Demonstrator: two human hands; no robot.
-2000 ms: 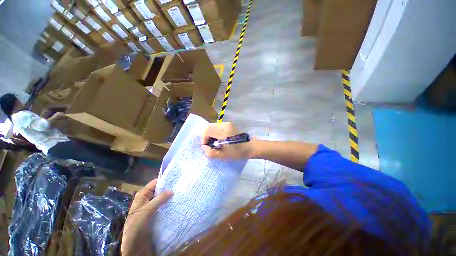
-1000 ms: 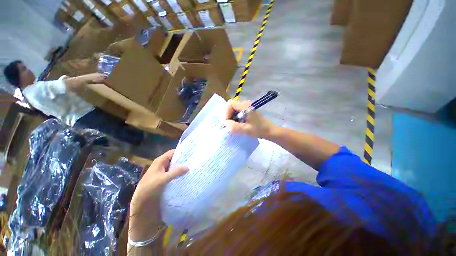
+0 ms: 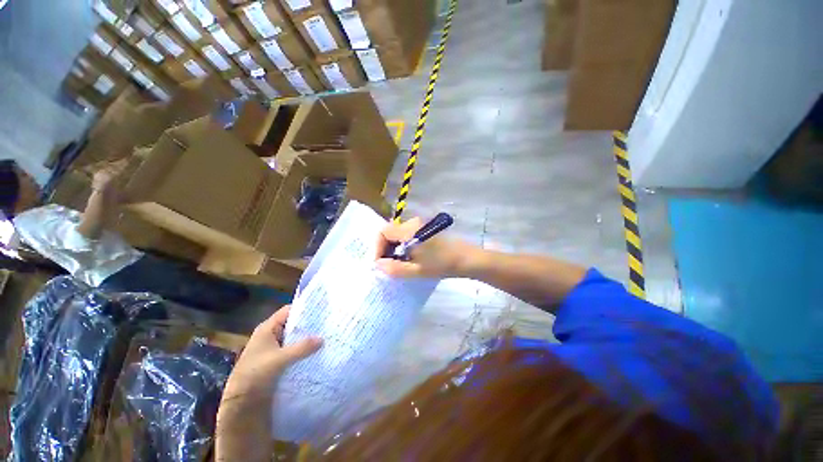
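Packing list sheets (image 3: 347, 329) with fine printed rows are held in front of me, washed out in part. My left hand (image 3: 262, 365) grips their left edge, thumb on top and fingers beneath. My right hand (image 3: 417, 250) holds a dark pen (image 3: 424, 233) over the upper part of the page. The pen's tip is near the paper; whether it touches is hard to tell. Hair covers the bottom of the view and hides the lower edge of the sheets.
Open cartons (image 3: 212, 185) with bagged goods stand ahead left. Dark polybagged goods (image 3: 63, 361) lie at lower left. A person (image 3: 77, 239) leans at the left edge. Labelled stacked cartons (image 3: 316, 36) are at the back. Striped tape (image 3: 631, 217) runs along the floor near a white pillar (image 3: 722, 99).
Since one second ago, the view has shifted, and the sheets and both hands sit lower and further left. The pen has tilted lower. The person's arm has moved away from the bagged item by the carton.
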